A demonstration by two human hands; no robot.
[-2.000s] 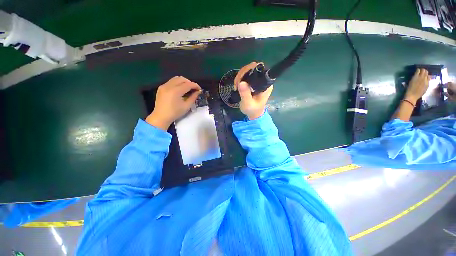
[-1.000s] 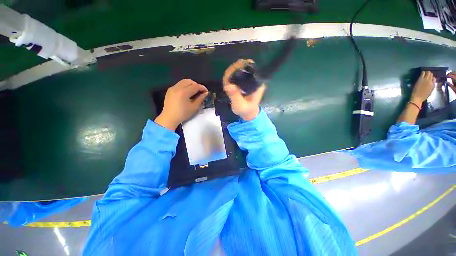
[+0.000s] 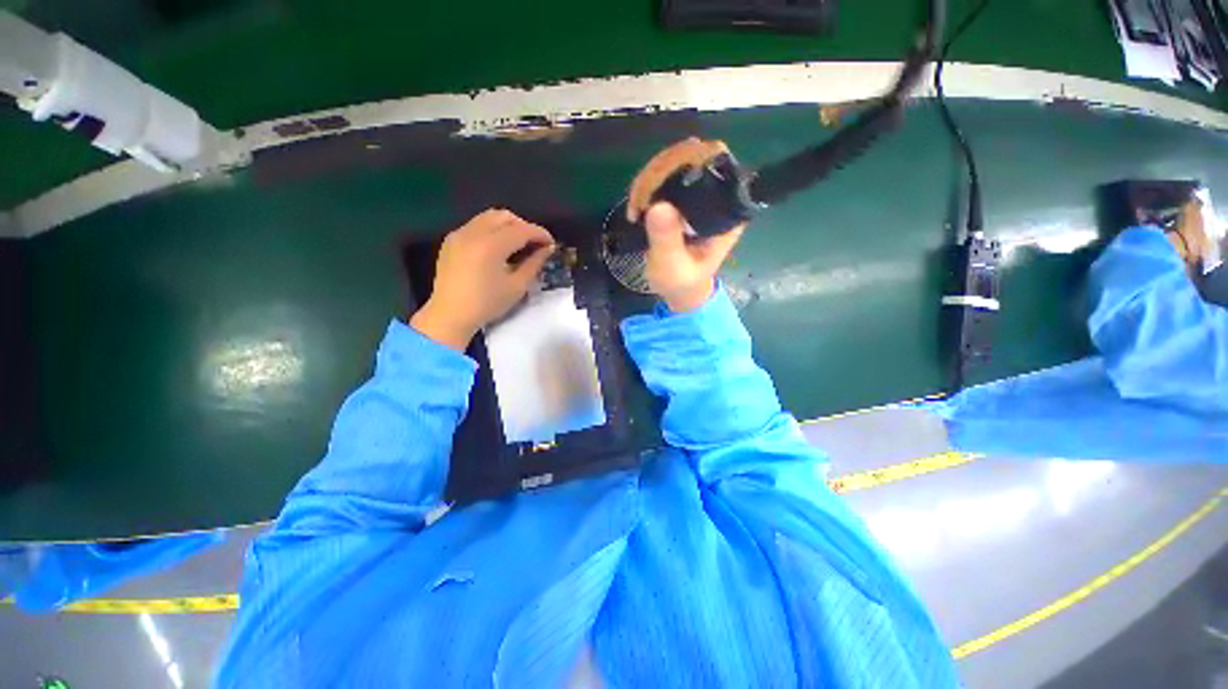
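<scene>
The opened tablet unit (image 3: 546, 370) lies in its black tray (image 3: 492, 471) in front of me, its pale battery area showing. My left hand (image 3: 482, 273) rests over the upper left of the unit, fingertips pinched at the circuit board (image 3: 558, 267); whether they hold a screw is too small to tell. My right hand (image 3: 687, 236) grips the black electric screwdriver (image 3: 714, 197) above the round screw dish (image 3: 625, 250), right of the tray's top. The screwdriver's tip is hidden by the hand.
The screwdriver's thick cord runs to the upper right. A black power controller (image 3: 971, 316) with a white band lies right. A worn white rail (image 3: 620, 92) crosses behind the bench. Another person's blue sleeve (image 3: 1161, 323) and a tray (image 3: 1158, 202) are far right. A white fixture (image 3: 115, 101) stands upper left.
My right hand and the screwdriver moved left towards the board, then back right over the dish. My left hand has stayed at the board. The other person's arm has moved over their tray.
</scene>
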